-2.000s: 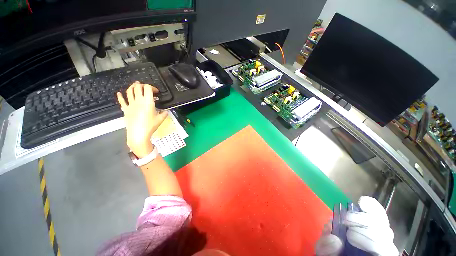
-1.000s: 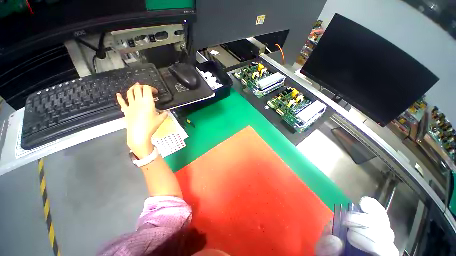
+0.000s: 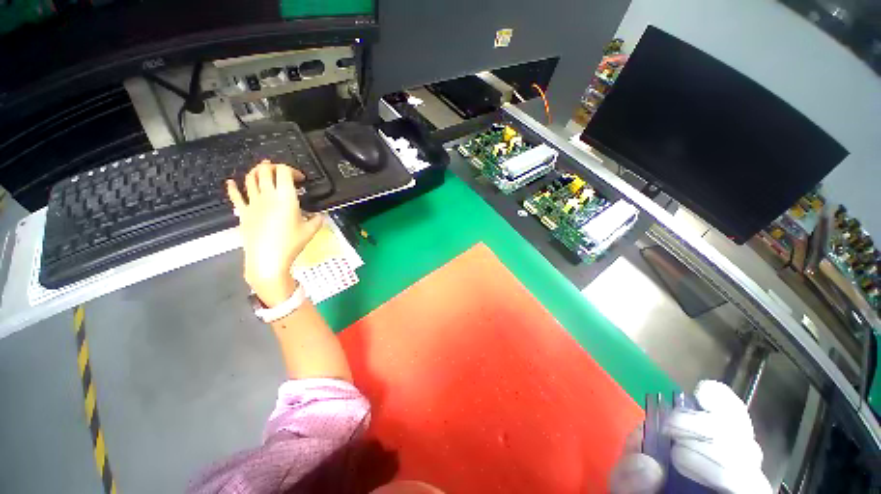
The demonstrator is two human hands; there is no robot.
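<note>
My left hand (image 3: 270,232), bare with a white wristband, rests with its fingers on the right part of the black keyboard (image 3: 145,193). My right hand (image 3: 710,439), in a white glove, is at the lower right, cut off by the picture's edge. It is closed around a purple transparent strip (image 3: 658,434), whose lower part is hidden. Two green power boards, one farther back (image 3: 507,156) and one nearer (image 3: 582,217), each with yellow parts and a silver-white heatsink, lie on a dark carrier (image 3: 502,212) on the conveyor.
A red mat (image 3: 483,386) lies on the green bench top (image 3: 435,227). A mouse (image 3: 355,145), a black box (image 3: 415,159) with white bits and a dotted label sheet (image 3: 330,275) are near the keyboard. Monitors stand at upper left (image 3: 174,34) and right (image 3: 710,130). A metal rail (image 3: 720,251) runs along the right.
The dark carrier with both boards has shifted slightly along the conveyor, toward the lower right. Both hands have stayed in place.
</note>
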